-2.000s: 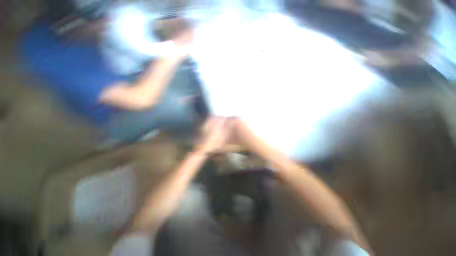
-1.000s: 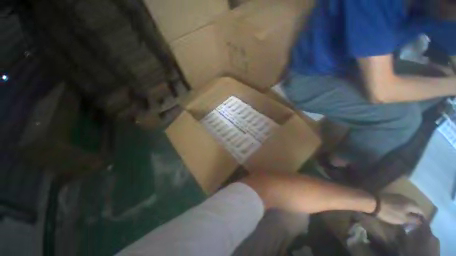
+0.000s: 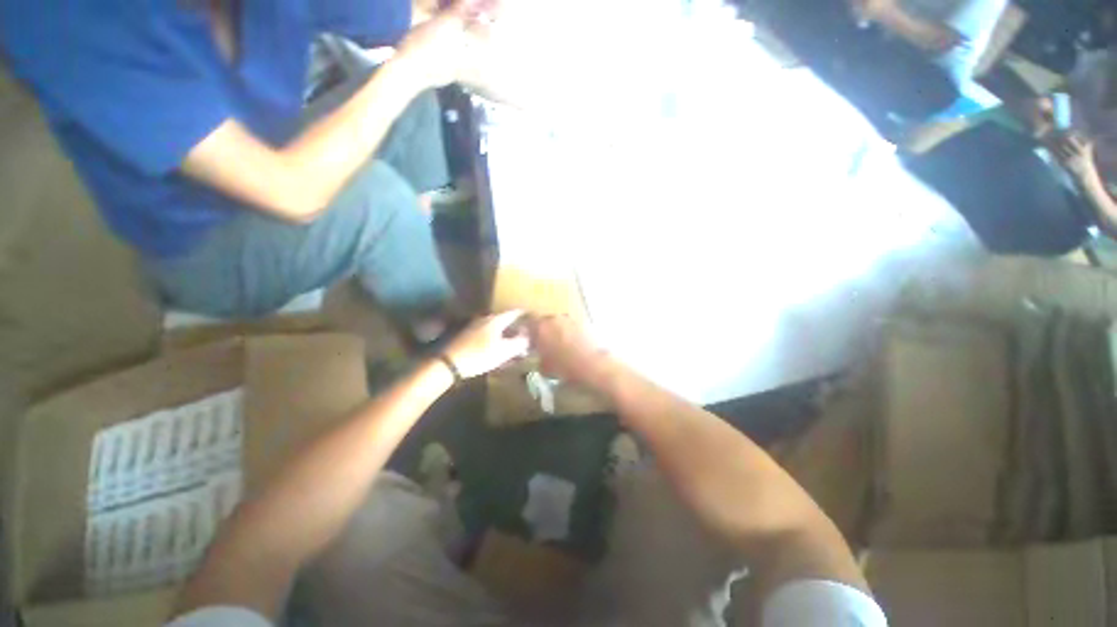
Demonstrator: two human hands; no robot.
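Observation:
My left hand (image 3: 488, 344) and my right hand (image 3: 566, 345) meet at the near corner of the white table, over a small brown box (image 3: 535, 293). The fingers of both hands are close together or touching. The hands are small and washed out by glare, so I cannot tell what, if anything, is between them. A crumpled white scrap (image 3: 540, 391) shows just below the hands. The white table (image 3: 735, 245) glares so brightly that things on it cannot be made out.
An open brown carton (image 3: 294, 404) at the left holds rows of white cartons (image 3: 164, 490). A person in blue (image 3: 135, 135) sits at the left table edge. Flattened brown boxes (image 3: 943, 429) stand at the right. Other people's hands show at the top right. A white piece (image 3: 550, 505) lies between my knees.
The view has swung back from the open carton at the left to the table, so the carton now shows at lower left. Both hands are in view again at the table corner.

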